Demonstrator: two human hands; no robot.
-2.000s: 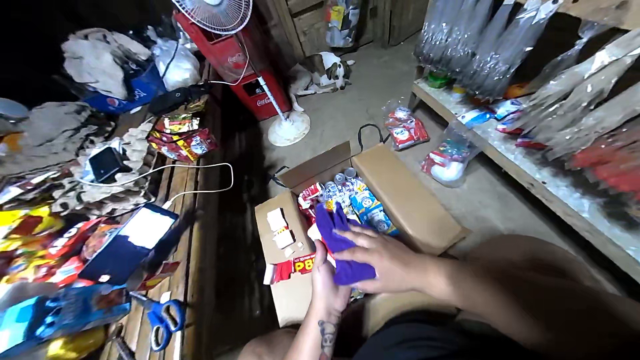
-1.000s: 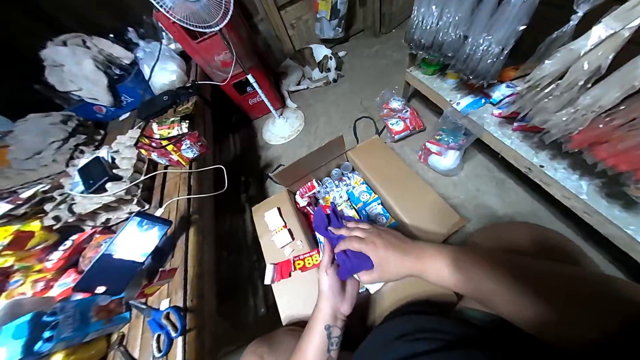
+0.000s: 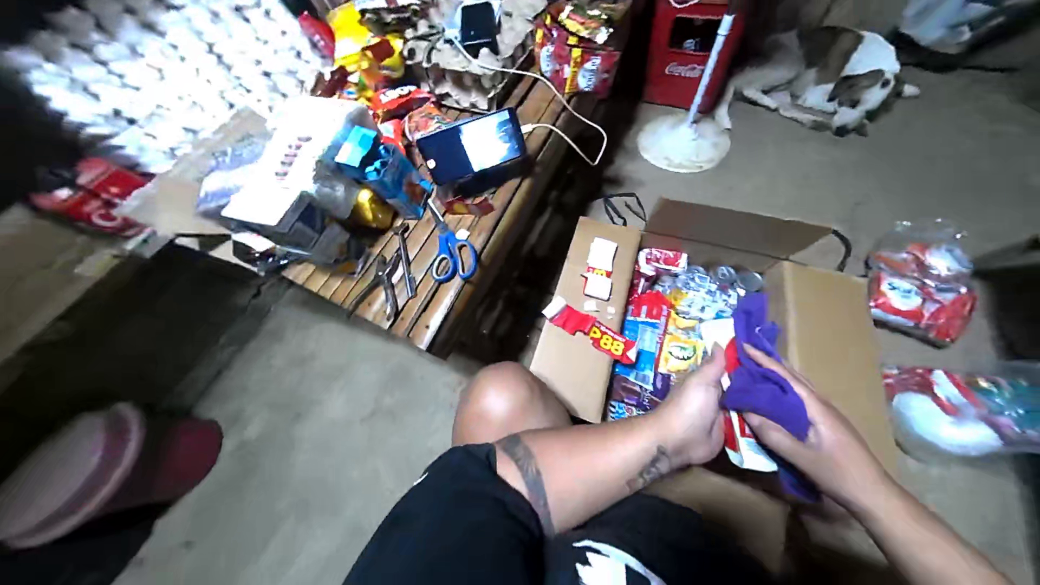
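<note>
My left hand (image 3: 695, 418) holds a red and white packet (image 3: 746, 443), partly hidden by a purple cloth (image 3: 764, 390). My right hand (image 3: 821, 431) grips the cloth and presses it against the packet. Both hands are over the right part of an open cardboard box (image 3: 825, 325). Inside the box lie colourful packets (image 3: 650, 325) and clear wrapped goods (image 3: 707, 288). A torn red strip with yellow print (image 3: 605, 341) lies on the box's left flap.
A slatted wooden bench (image 3: 422, 305) holds blue-handled scissors (image 3: 453, 256), pliers (image 3: 390, 288), a phone (image 3: 475, 150) and snack packs. A fan base (image 3: 684, 144), a lying dog (image 3: 853, 81) and bagged goods (image 3: 918, 284) are on the floor. A stool-like round object (image 3: 69, 475) stands lower left.
The view has swung left, bringing more of the bench and floor into sight. The purple cloth remains in my hands over the box.
</note>
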